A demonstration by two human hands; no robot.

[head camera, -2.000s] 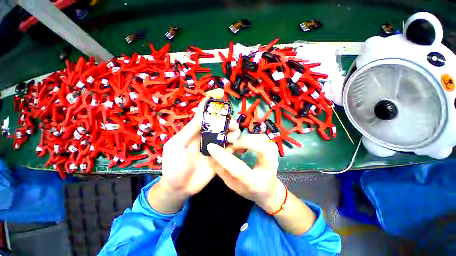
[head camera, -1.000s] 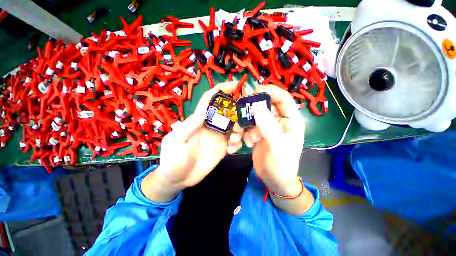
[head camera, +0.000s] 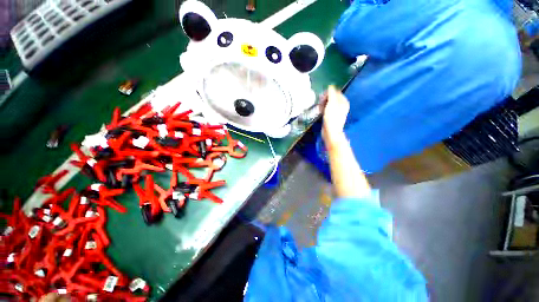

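My right hand (head camera: 334, 111) is stretched out to the bench edge, just right of the white bear-faced fan (head camera: 247, 66). Its fingers are small and blurred, and I cannot tell if they hold anything. A crumpled clear plastic piece (head camera: 306, 121) lies beside it. A bit of skin, likely my left hand (head camera: 54, 297), shows at the bottom left edge over the heap of red clamps (head camera: 65, 253); the rest is cut off. The watch-like housing and screen module are not visible.
The smaller pile of red clamps with black units (head camera: 159, 147) lies on the green bench, left of the fan. Separate small units (head camera: 127, 87) lie on the green belt. A light gridded tray (head camera: 53, 29) is at upper left. A person in a blue smock (head camera: 425, 71) is at upper right.
The view has swung right. My hands have moved apart from holding the open housing and screen module; my right hand now reaches past the fan, and those parts are out of sight.
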